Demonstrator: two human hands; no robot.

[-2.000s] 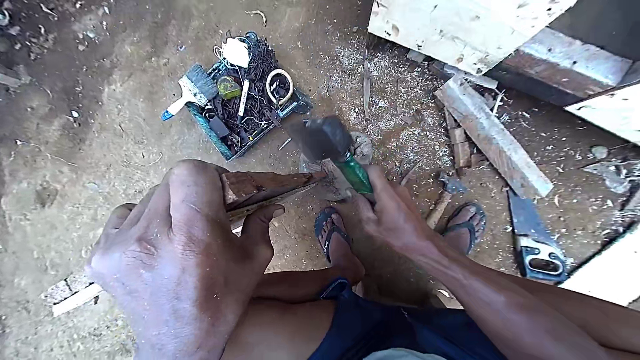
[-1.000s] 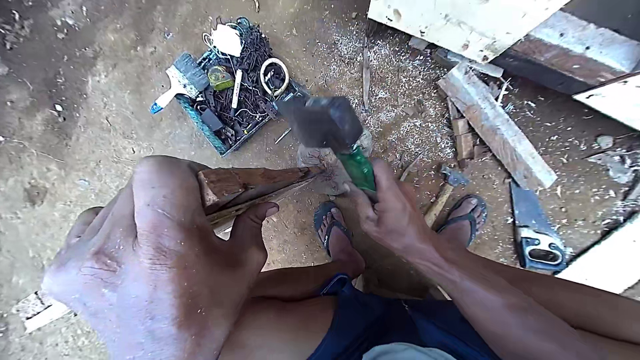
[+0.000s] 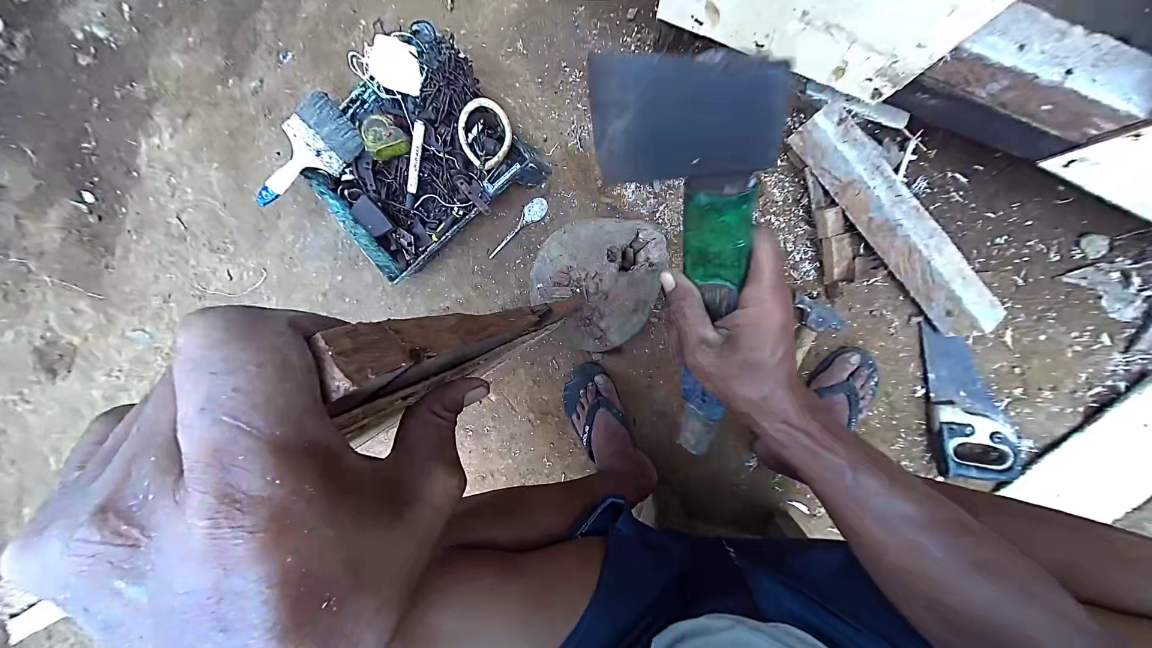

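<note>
My left hand (image 3: 270, 477) grips the near end of a piece of reddish-brown wood (image 3: 423, 346), its narrow tip pointing right over a round wooden chopping block (image 3: 603, 279). Whether the tip touches the block, I cannot tell. My right hand (image 3: 742, 333) is closed on the handle of a hatchet (image 3: 720, 225), which has green wrapping near the head. Its broad dark blade is raised beyond the block, blurred and apart from the wood.
A crate (image 3: 346, 220) of nails and odds and ends stands beyond my left hand, with a paintbrush (image 3: 310, 144) at its edge. A spoon (image 3: 520, 223) lies beside it. Right are a wooden plank (image 3: 900, 216), a handsaw (image 3: 967, 396) and large pale boards (image 3: 837, 36).
The hatchet head has moved away from the wood's tip, up and to the right in the view. My left hand keeps its grip on the wood. The chopping block is less covered.
</note>
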